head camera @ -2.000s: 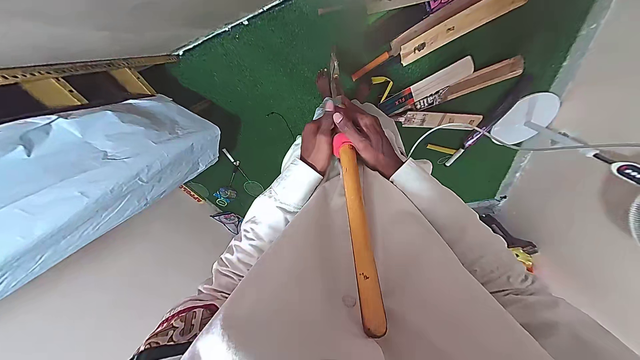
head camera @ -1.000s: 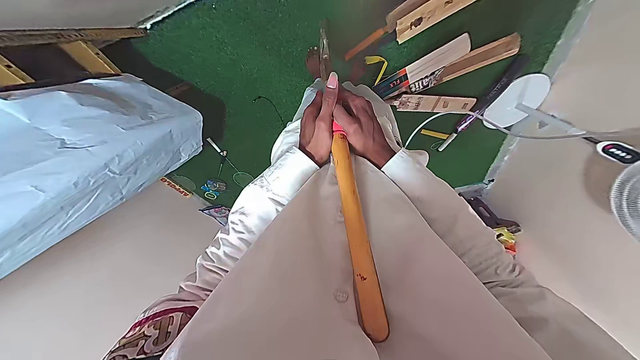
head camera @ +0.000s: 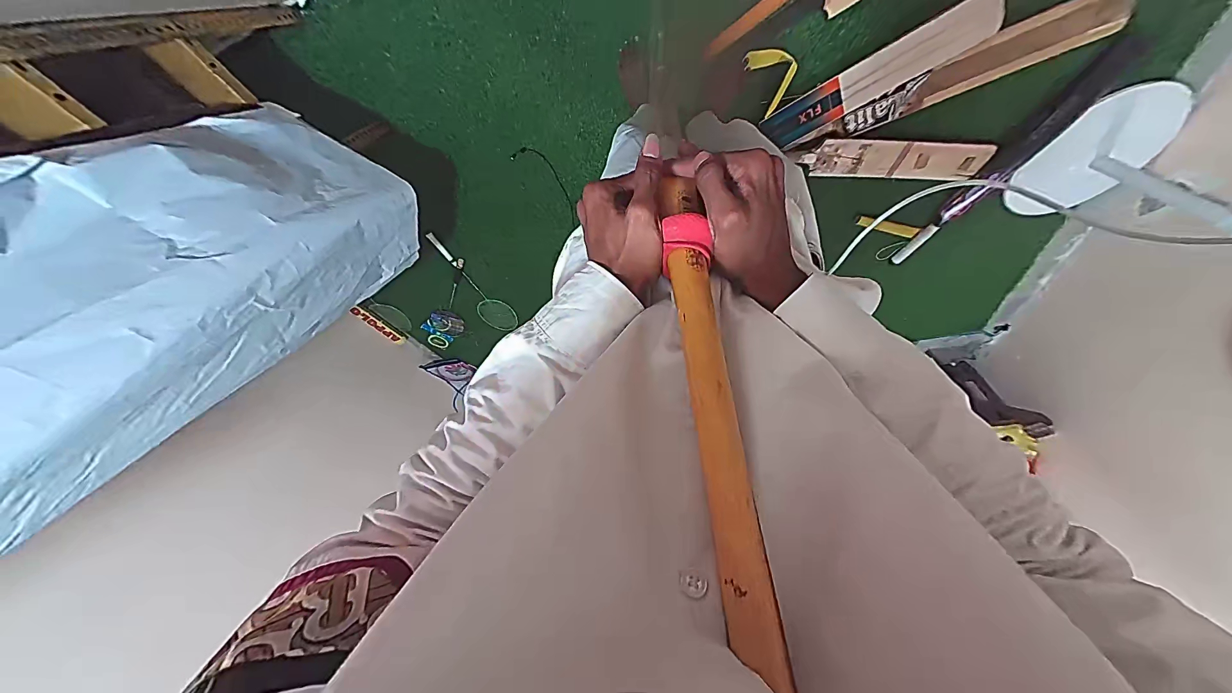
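Observation:
A long wooden handle [head camera: 717,414] runs up along the front of the light shirt, its lower end close to the camera. Around its upper part is a bright pink band [head camera: 687,241]. My left hand [head camera: 626,223] grips the handle from the left side, just at and above the band. From the right side my right hand [head camera: 751,217] grips it too, its thumb near the top. Beyond both hands the far part of the tool is a blurred, greyish streak, so its kind cannot be told.
Several cricket bats [head camera: 914,63] lie on the green carpet [head camera: 462,87], near a yellow strap [head camera: 791,82]. At left stand a long bundle wrapped in pale sheeting [head camera: 192,250] and a yellow ladder [head camera: 197,72]. Badminton rackets [head camera: 498,313] lie lower left. A white oval panel [head camera: 1102,144] is at right.
The fingers, earlier held more together around the upper handle, now sit on either side of it, with more of the wood above the pink band showing. The tool's far end has become blurred.

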